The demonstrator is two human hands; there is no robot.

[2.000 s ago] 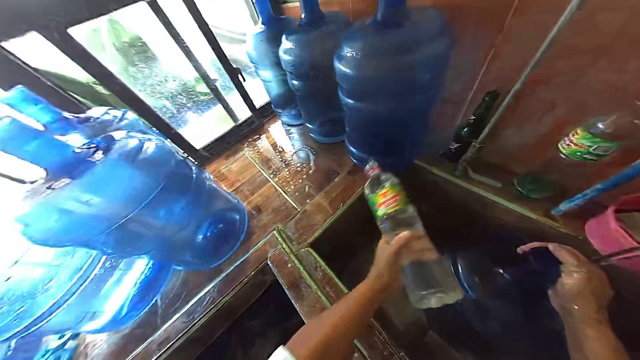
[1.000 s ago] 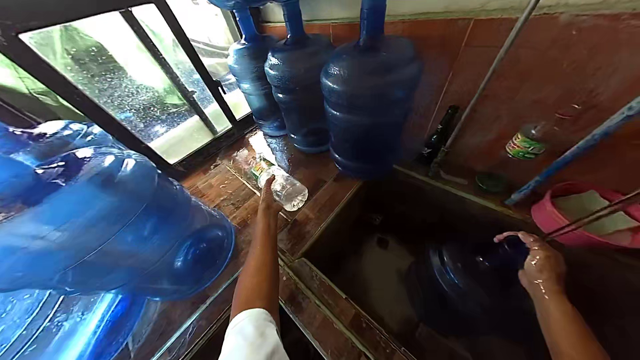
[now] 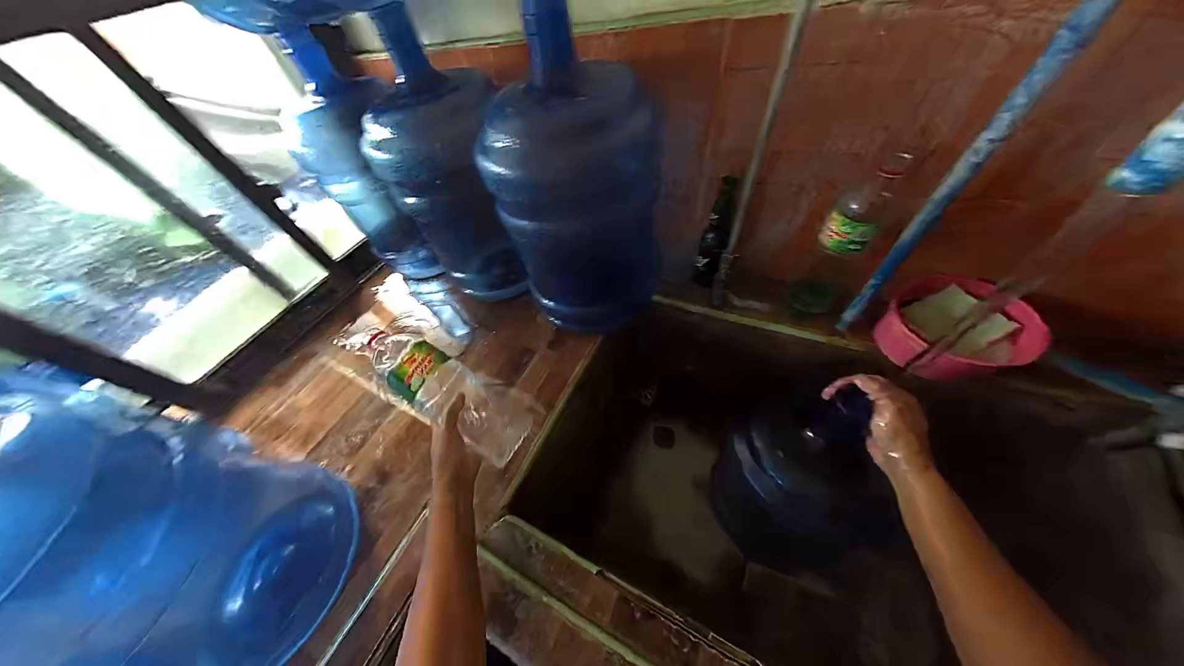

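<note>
My left hand (image 3: 453,435) is on the lower side of a clear plastic bottle (image 3: 476,407) with a green and yellow label, which lies tilted over the tiled counter (image 3: 305,407). How firmly the fingers hold it is hidden behind the bottle. Down in the dark sink basin (image 3: 638,481) stands a large blue water jug (image 3: 786,481). Around the neck of this jug curls my right hand (image 3: 883,421), wet, with its fingers at the mouth.
Several blue water jugs (image 3: 578,194) stand along the back wall. More large blue jugs (image 3: 185,546) lie at the left by the barred window. Behind the basin are a dark glass bottle (image 3: 717,231), a labelled clear bottle (image 3: 851,227), a pink basin (image 3: 962,328) and a blue pipe (image 3: 971,157).
My left hand has moved the clear bottle from over the basin to the counter at the left. My right hand has stayed at the neck of the jug in the basin.
</note>
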